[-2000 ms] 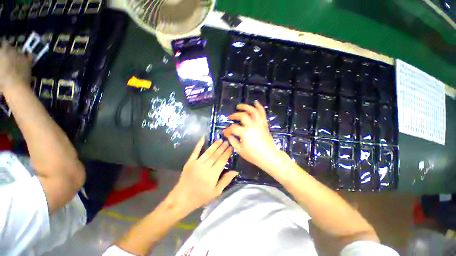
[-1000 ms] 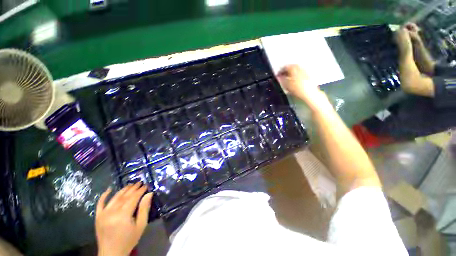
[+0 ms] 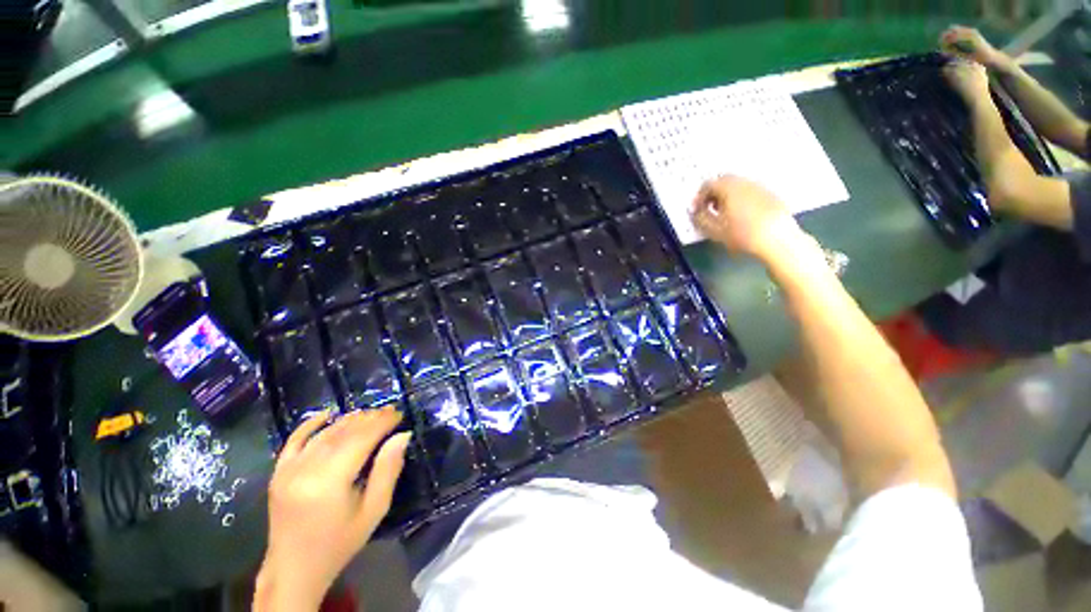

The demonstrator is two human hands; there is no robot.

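The shiny black blister tray [image 3: 467,257] lies on the dark green bench, with rows of rectangular pockets; glare hides what is in them. The white sticker sheet [image 3: 742,132], with rows of small grey marks, lies at its upper right. My left hand [image 3: 335,484] rests at the tray's lower left corner, fingers slightly apart, holding nothing visible. My right hand [image 3: 739,215] is at the sheet's lower left edge, beside the tray's right side. Its fingertips are together; whether something tiny is between them is unclear.
A round fan [image 3: 54,257], a lit smartphone [image 3: 197,347], a cable with a yellow connector [image 3: 120,424] and a heap of white bits [image 3: 188,464] are left. More bits [image 3: 826,257] lie below the sheet. A neighbour's hands [image 3: 969,60] are at another black tray [image 3: 927,132].
The view has swung right. Both hands were together over the tray's left pockets; my right hand has since moved to the sheet. The sheet looked blank a second ago and now shows its marks.
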